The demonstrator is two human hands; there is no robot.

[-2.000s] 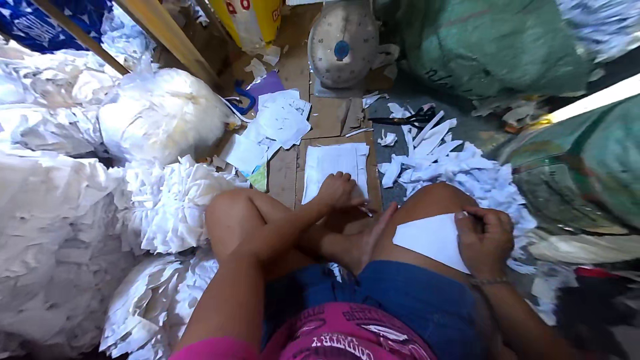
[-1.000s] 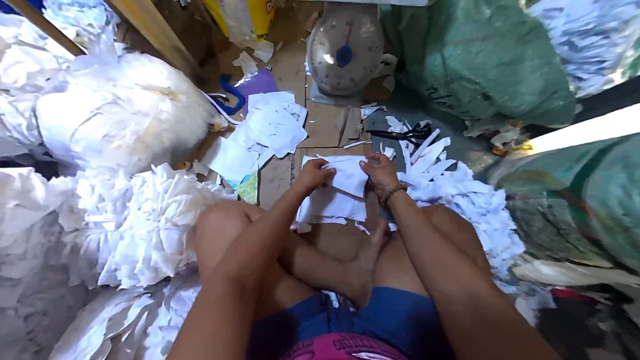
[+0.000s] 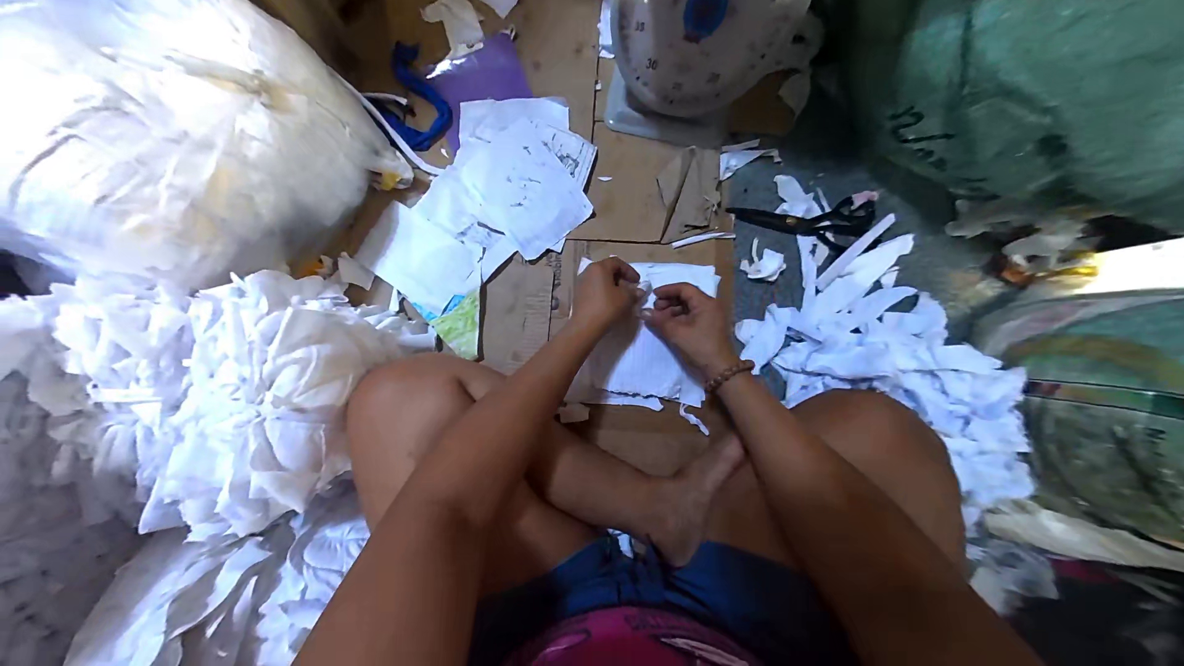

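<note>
My left hand (image 3: pixel 610 294) and my right hand (image 3: pixel 689 322) are close together over a stack of white sheets (image 3: pixel 643 361) lying on cardboard between my legs. The fingertips of both hands are pinched near a small white scrap at the upper part of the stack; whether each grips it is hard to tell. A beaded bracelet (image 3: pixel 729 374) is on my right wrist. Loose white sheets with dark marks (image 3: pixel 523 185) lie beyond my left hand. Black-handled scissors (image 3: pixel 814 222) rest at the upper right, partly over white strips.
White strips (image 3: pixel 879 342) are heaped at the right, beside my knee. Bundled white scraps (image 3: pixel 268 388) and a full white bag (image 3: pixel 185 139) stand at the left. A dial scale (image 3: pixel 712 55) stands ahead, with a green sack (image 3: pixel 1027 102) to its right. A purple sheet (image 3: pixel 481 79) lies beyond the loose sheets.
One second ago my hands held a white sheet stretched between them above the stack; now they are closer together, and no raised sheet shows. The view has shifted nearer the floor.
</note>
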